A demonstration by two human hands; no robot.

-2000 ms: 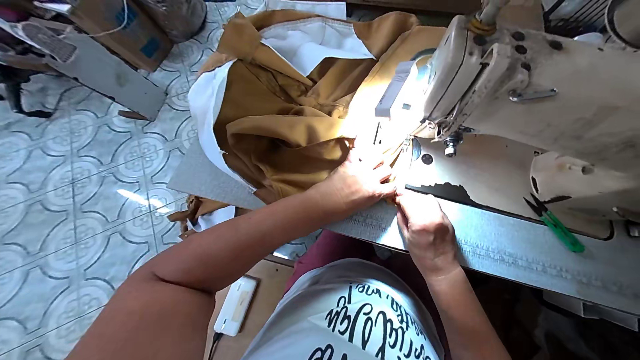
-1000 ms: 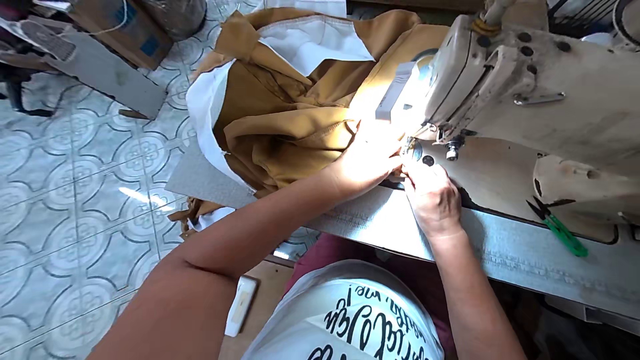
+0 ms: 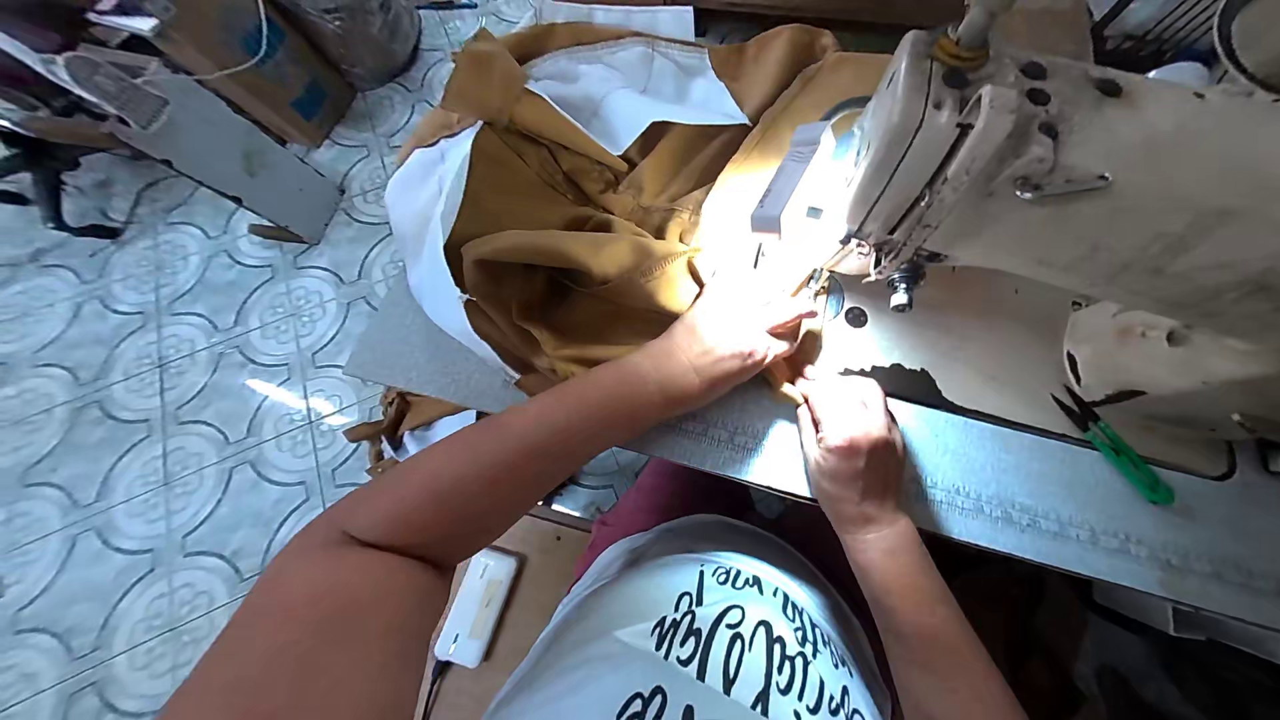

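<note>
Brown fabric with white lining pieces [image 3: 560, 200] lies bunched on the left of the sewing machine [image 3: 1100, 200]. My left hand [image 3: 735, 335] rests on the cloth beside the machine's needle area, its fingers spread and partly washed out by the lamp's glare. My right hand [image 3: 850, 430] pinches the cloth's near edge between thumb and fingers, just in front of the needle area. Both hands are close together at the front edge of the machine bed. Green-handled thread snips [image 3: 1125, 455] lie on the right of the bed.
A metal ruler-like strip [image 3: 1060, 510] runs along the table's front edge. More brown and white cloth [image 3: 410, 425] hangs below the table's left corner. A white power bank [image 3: 478, 607] with a cable lies by my lap. Cardboard boxes [image 3: 260, 70] stand on the tiled floor.
My right hand has moved from beside the needle area back toward the table's front edge, holding the cloth edge. My left hand remains on the fabric.
</note>
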